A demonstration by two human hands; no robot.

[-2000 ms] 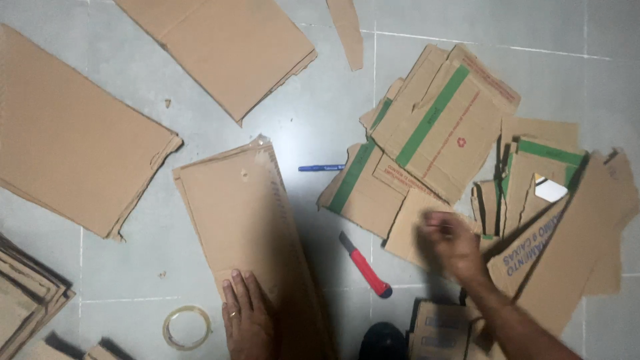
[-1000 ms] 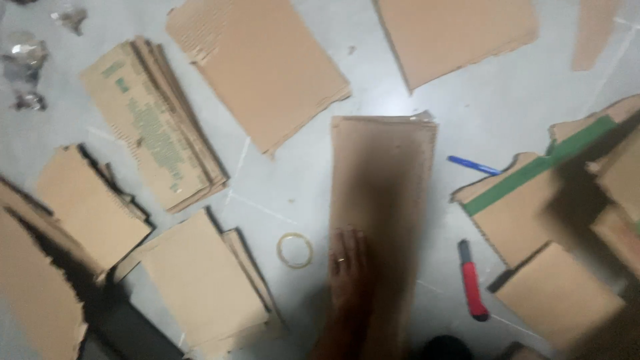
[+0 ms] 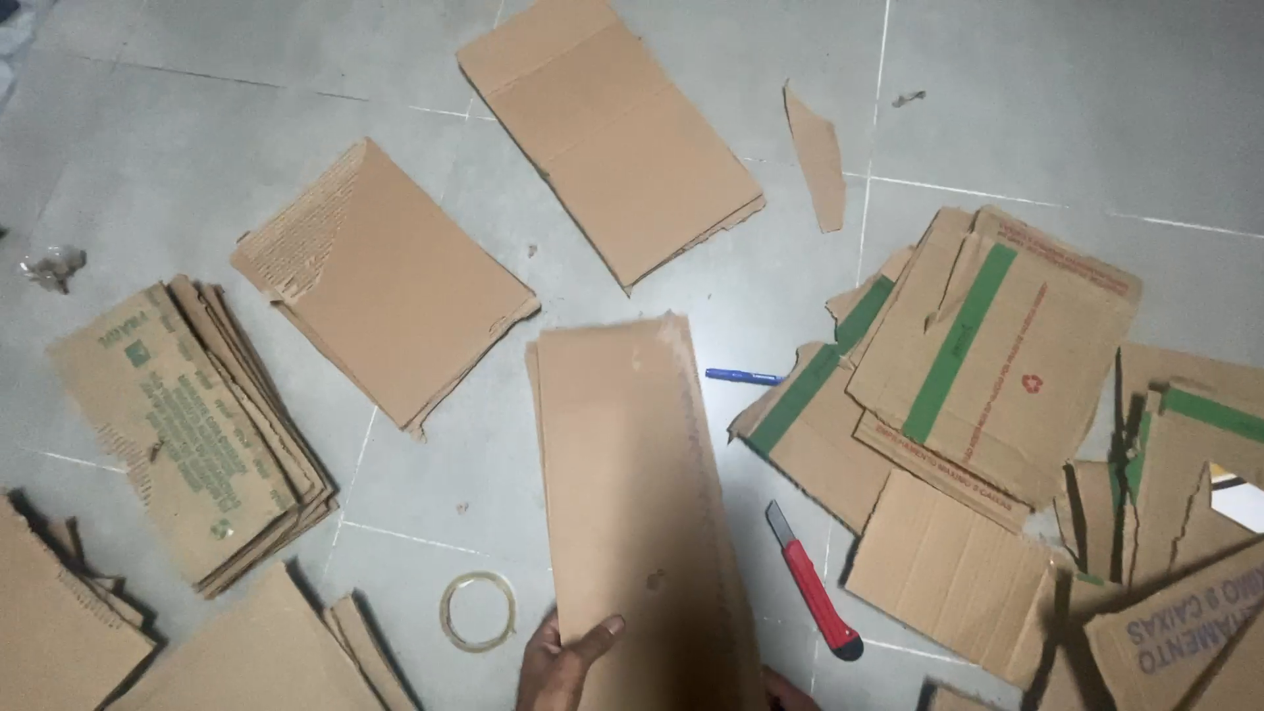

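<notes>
A long stack of flat cardboard panels point(image 3: 622, 474) extends up from the bottom middle. My left hand point(image 3: 565, 662) grips its left edge, thumb on top and fingers underneath. My right hand point(image 3: 785, 691) is at the stack's lower right edge, mostly cut off by the frame and partly hidden by the cardboard, so its grip cannot be made out. A roll of clear tape point(image 3: 478, 575) lies left of the stack. On the right lie a red utility knife point(image 3: 818, 597), its blade out, and a blue pen point(image 3: 743, 376) that touches or nears a green-striped cardboard piece.
Printed cardboard pieces point(image 3: 997, 365) overlap on the right. Further cardboard panels point(image 3: 395, 286) and a larger panel point(image 3: 612, 138) lie ahead, beside a narrow scrap point(image 3: 818, 163). A printed cardboard stack point(image 3: 188, 434) rests at left. Crumpled clear tape point(image 3: 52, 268) lies on the tiled floor.
My left hand lay flat on the long stack and now grips its left edge. My right hand, over the right-hand cardboard two seconds ago, is now at the stack's lower right edge.
</notes>
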